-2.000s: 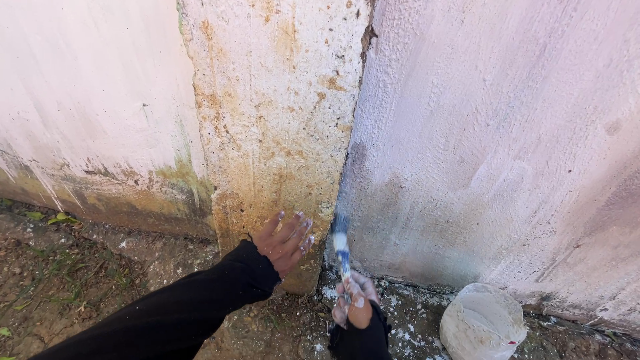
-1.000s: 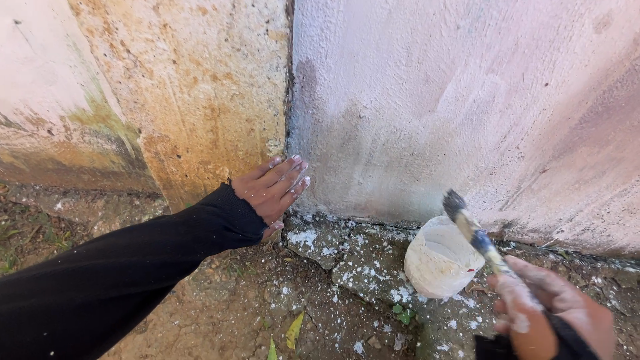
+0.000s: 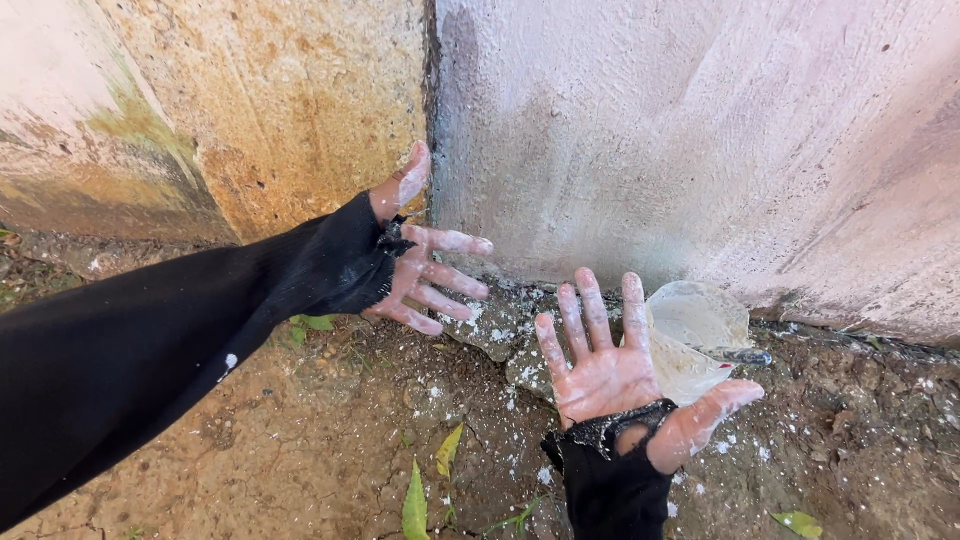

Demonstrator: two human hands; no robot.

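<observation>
My left hand (image 3: pixel 431 262), palm up and fingers spread, is empty in front of the wall corner; white paint marks its fingers. My right hand (image 3: pixel 611 367) is also empty, its palm showing and fingers apart, with white paint on the skin. Both wrists wear frayed black sleeves. Just behind my right hand stands a translucent white plastic container (image 3: pixel 694 307), partly hidden by the fingers. The paintbrush (image 3: pixel 739 355) rests at the container, its handle end sticking out to the right; its bristles cannot be seen.
A stained yellowish concrete pillar (image 3: pixel 322 97) meets a pale pinkish-white wall (image 3: pixel 637 135). Paint-spattered stones (image 3: pixel 487 322) lie along the wall's foot. On the bare soil (image 3: pixel 300 435) are green and yellow leaves (image 3: pixel 415 502).
My right hand has let go of the paintbrush, which now lies at the container. My left hand has come off the pillar's edge and turned palm up. Both hands are now spread.
</observation>
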